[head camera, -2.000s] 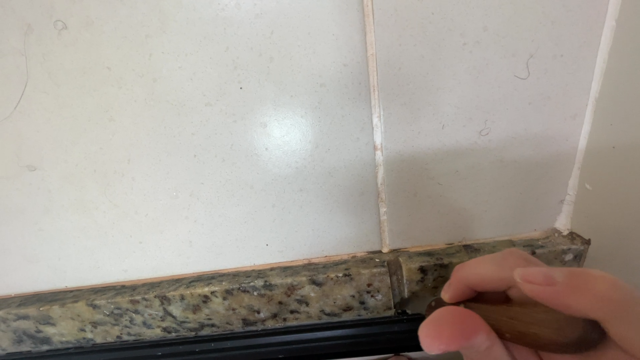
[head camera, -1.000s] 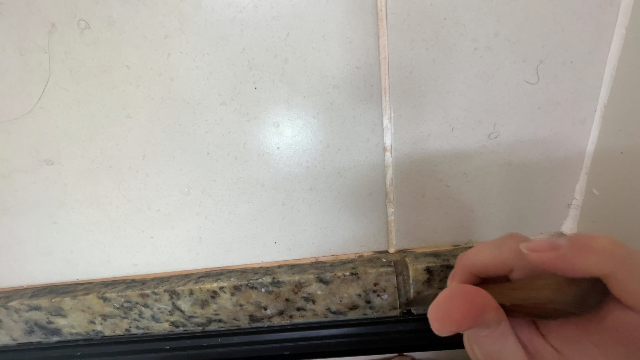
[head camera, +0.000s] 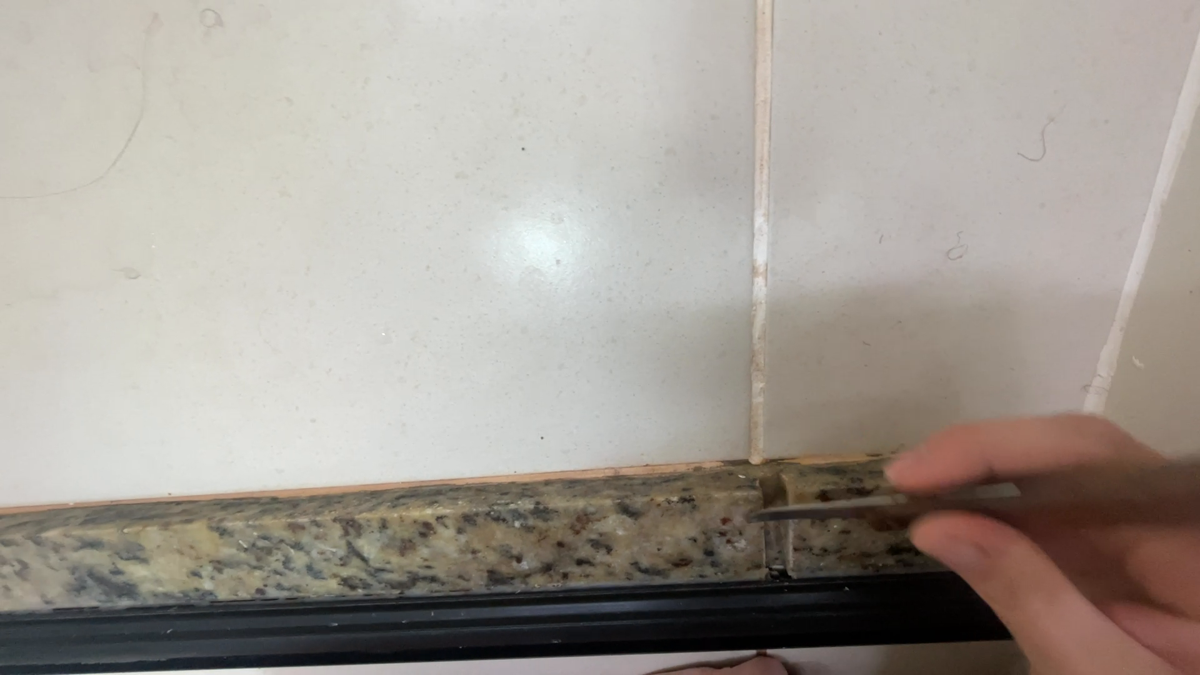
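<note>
My right hand (head camera: 1059, 525), at the lower right, grips a small knife-like tool (head camera: 872, 508) between thumb and fingers. Its thin metal blade points left, and its brownish handle is blurred. The blade's tip lies over the narrow vertical joint (head camera: 776, 539) between two lengths of speckled granite edging (head camera: 450, 544); whether it touches the stone cannot be told. My left hand cannot be made out.
Pale tiles (head camera: 375, 262) lie beyond the granite, parted by a grout line (head camera: 761, 234). Black ridged trim (head camera: 375, 623) runs along the granite's near side. Another light grout line (head camera: 1139, 244) slants at the right. A skin-toned shape (head camera: 722, 667) shows at the bottom edge.
My right hand has shifted right and its hold has changed, so the metal blade now shows in front of the fingers. Earlier, mainly the brown wooden handle was visible.
</note>
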